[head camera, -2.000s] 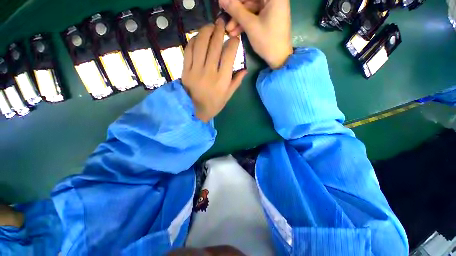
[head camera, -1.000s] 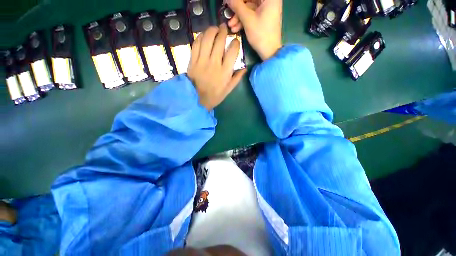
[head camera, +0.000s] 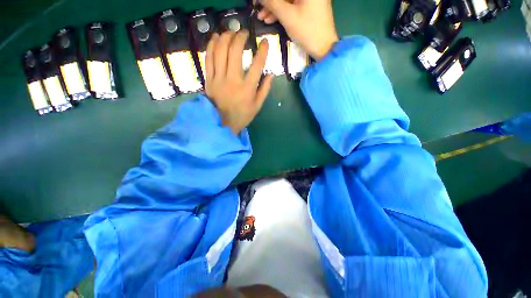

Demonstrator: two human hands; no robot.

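Black oblong units with silver-grey discs and bright white rectangles lie in a row (head camera: 157, 78) at the top centre. My left hand (head camera: 236, 81) lies palm down over the row's middle units, fingers spread, hiding parts of them. My right hand (head camera: 303, 26) is at the black upper end of a unit (head camera: 269, 55) just right of my left hand. Its fingers are pinched around a thin dark tool, mostly hidden by the fingertips and near the frame's top edge. The rightmost unit (head camera: 296, 60) of the row is partly under my right hand.
A second group of units (head camera: 73, 78) lies at the left on the green work surface (head camera: 361, 110). Loose, overlapping units (head camera: 454, 73) lie at the upper right. The surface's front edge crosses below my forearms. Another person's hand (head camera: 16, 236) and blue sleeve show at the lower left.
The view has shifted, so the units stand further right in the picture. Both hands have moved left along the row, my right hand from the rightmost unit to the one beside it.
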